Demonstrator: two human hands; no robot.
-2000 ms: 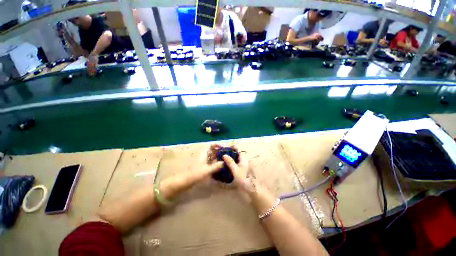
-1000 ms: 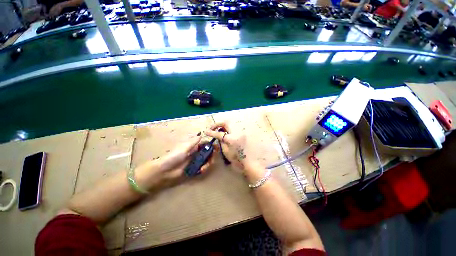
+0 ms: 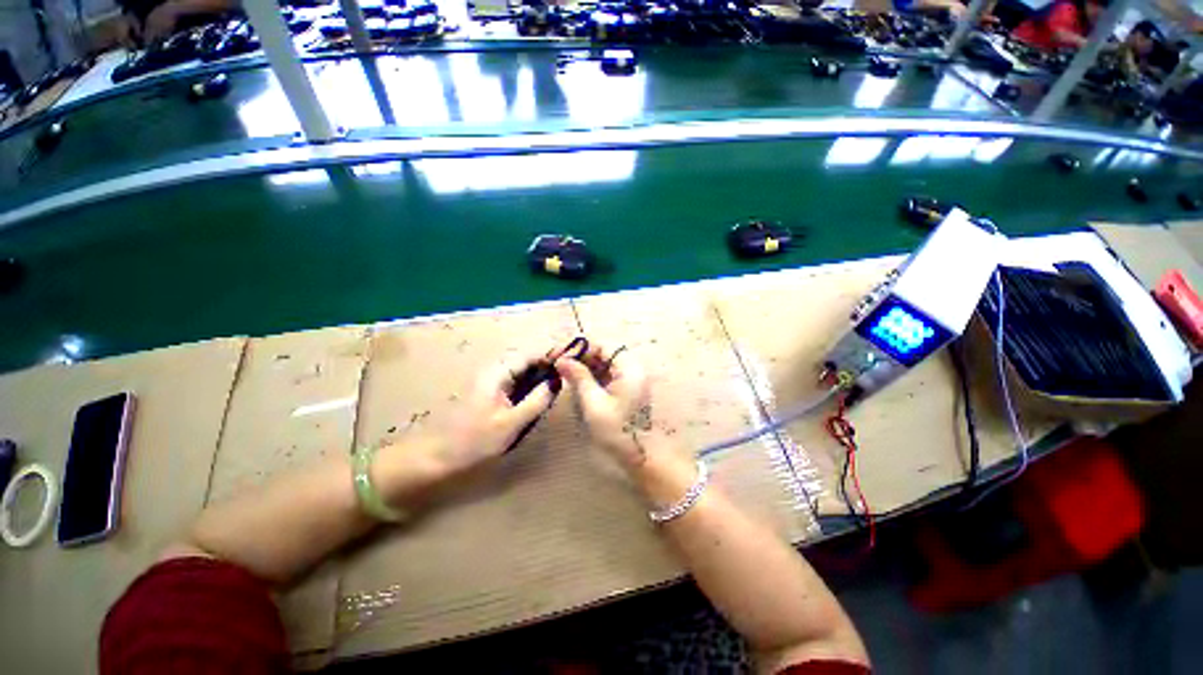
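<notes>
A black electronic unit (image 3: 530, 385) is held above the cardboard bench cover (image 3: 449, 554). My left hand (image 3: 491, 419) grips it, partly hiding it. My right hand (image 3: 615, 406) pinches a thin black cord loop (image 3: 575, 348) at the unit's upper right end, between thumb and fingers. A short dark lead end sticks out beyond the right fingers. A pale grey cable (image 3: 772, 425) runs from the power supply (image 3: 924, 310) to behind my right wrist; its free end is hidden.
Black units (image 3: 562, 256) with yellow patches lie on the green conveyor belt (image 3: 396, 264). A smartphone (image 3: 96, 468) and a cream ring (image 3: 28, 505) lie at left. Red and black leads (image 3: 846, 442) hang below the supply. A tray of black parts (image 3: 1075, 330) stands at right.
Since one second ago, the unit has turned in my left hand and shows less of its flat face. Before that, both hands were together over a black bundle. The view has tilted down since the first frame.
</notes>
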